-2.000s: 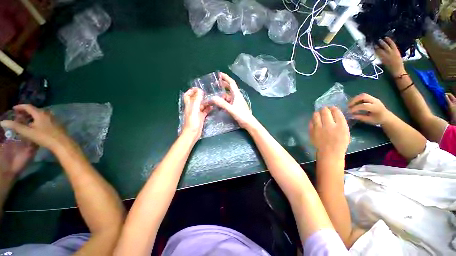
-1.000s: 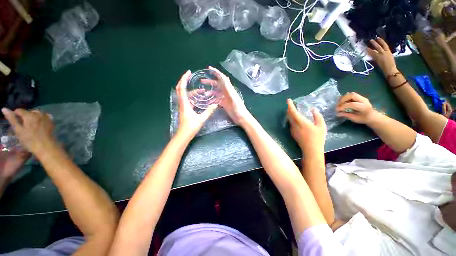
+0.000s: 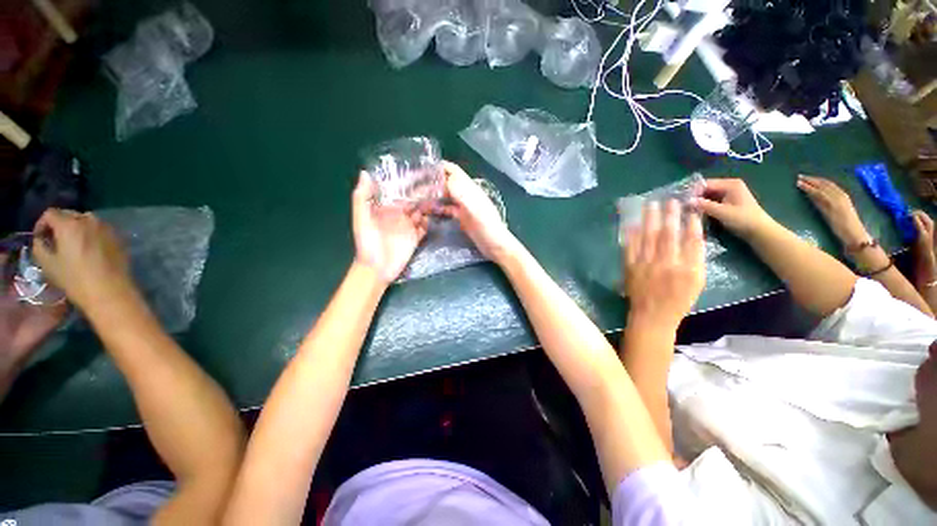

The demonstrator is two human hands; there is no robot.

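Observation:
A clear plastic round case (image 3: pixel 407 170) is held up between both of my bare hands, a little above the bench. It is seen from the side and slightly blurred. My left hand (image 3: pixel 386 231) holds its left side and underside. My right hand (image 3: pixel 471 210) holds its right side. A clear plastic bag (image 3: pixel 444 257) lies flat on the dark green bench under my hands, partly hidden by them.
A bagged item (image 3: pixel 536 151) lies right of my hands, with a row of bagged cases (image 3: pixel 488 31) beyond. Neighbours' hands work at left (image 3: pixel 82 257) and right (image 3: pixel 663 257). White cables (image 3: pixel 622 103), a black pile (image 3: pixel 796 51) and a blue item (image 3: pixel 882 195) are at right.
The case, its round face towards me a second ago, is now turned side-on. The right neighbour's hand has moved over a bag, and the far-right hand has drawn back from the black pile.

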